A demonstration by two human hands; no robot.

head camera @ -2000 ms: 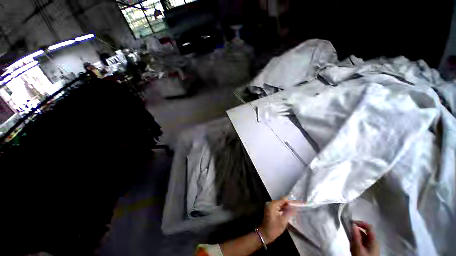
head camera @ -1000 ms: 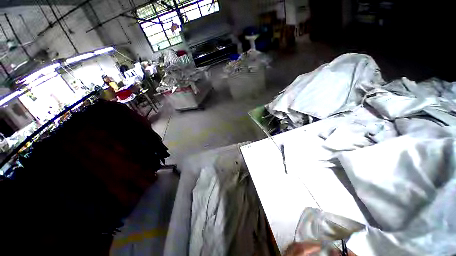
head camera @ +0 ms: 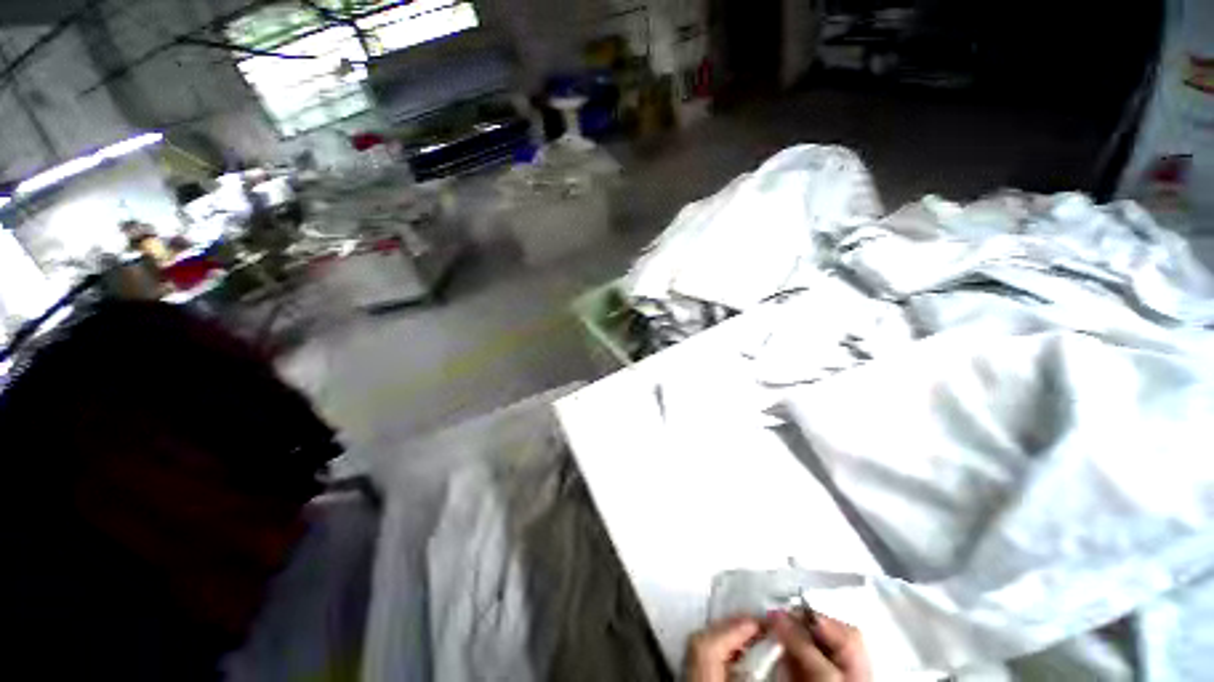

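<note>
A pale grey-white garment (head camera: 959,453) lies wrinkled over the white-topped table (head camera: 639,466), one end reaching the near edge. My left hand (head camera: 726,648) pinches that end at the bottom of the view. My right hand (head camera: 823,650) is close beside it, nearly touching, fingers bent around a small dark pointed tool (head camera: 803,610), which looks like thread snips. The tool's tip is at the cloth. Both hands are cut off by the lower edge and somewhat blurred.
More pale garments (head camera: 1038,253) heap along the table's far side. A green crate (head camera: 606,320) with pale cloth stands at the far corner. A bin (head camera: 400,533) with grey and brownish garments is below the left edge. Dark garments (head camera: 160,480) hang at left. Carts (head camera: 380,277) stand behind.
The view has swung. Both hands now show together at the garment end; a second ago they were mostly below the picture. The garment's raised part from two seconds ago now lies lower on the table.
</note>
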